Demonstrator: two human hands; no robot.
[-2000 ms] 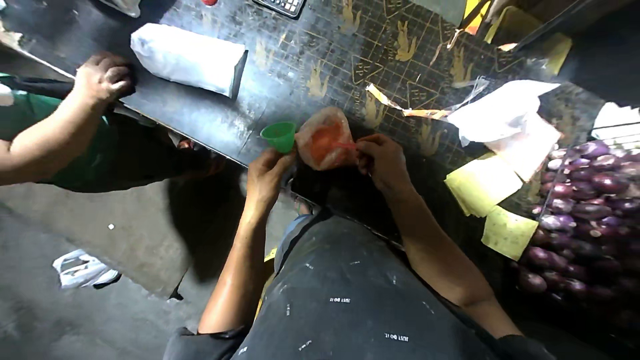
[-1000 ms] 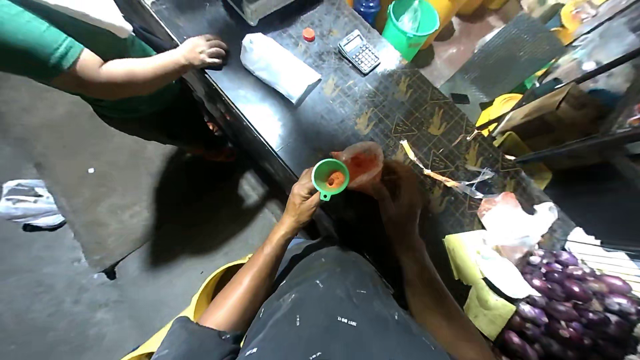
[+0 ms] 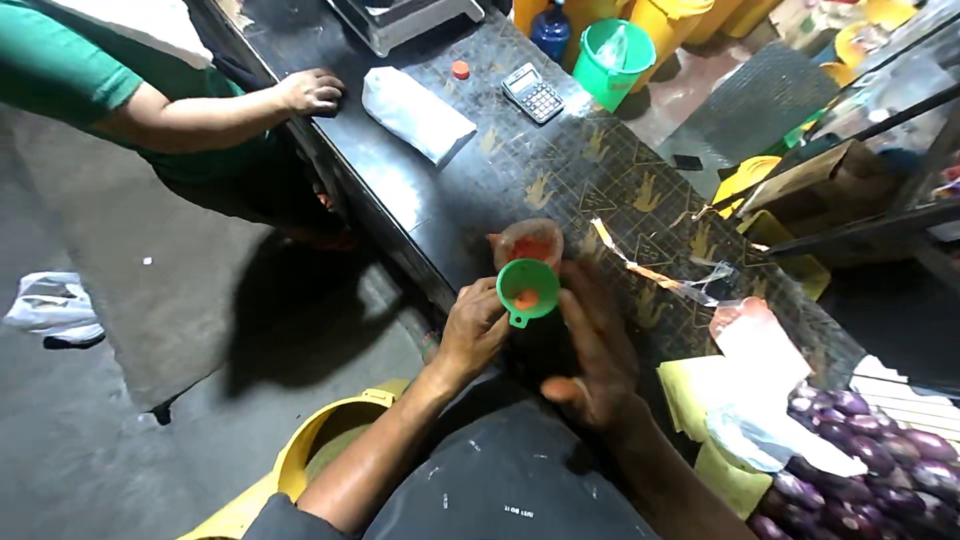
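My left hand [image 3: 476, 322] grips a green plastic funnel [image 3: 541, 279] at its side, with some orange-red stuff [image 3: 526, 299] inside it. Just beyond the funnel, on the dark counter, a plastic bag [image 3: 551, 231] of orange-red powder stands with its mouth open. My right hand [image 3: 592, 345] is blurred, its fingers spread and the thumb apart, close to the right side of the funnel and bag. It appears to hold nothing. The funnel's spout is hidden.
A white package [image 3: 416, 112], red cap [image 3: 460, 70], calculator [image 3: 533, 93] and scale [image 3: 409, 22] lie farther along the counter [image 3: 480, 176]. A person's hand [image 3: 311, 92] rests at its left edge. Plastic strips [image 3: 649, 275], crumpled bags [image 3: 761, 352] and purple onions [image 3: 862, 442] are at right.
The funnel was beside the bag and is now in front of it, with orange-red stuff in it. My right hand held something reddish at the bag two seconds ago; its fingers are now spread. The view has shifted.
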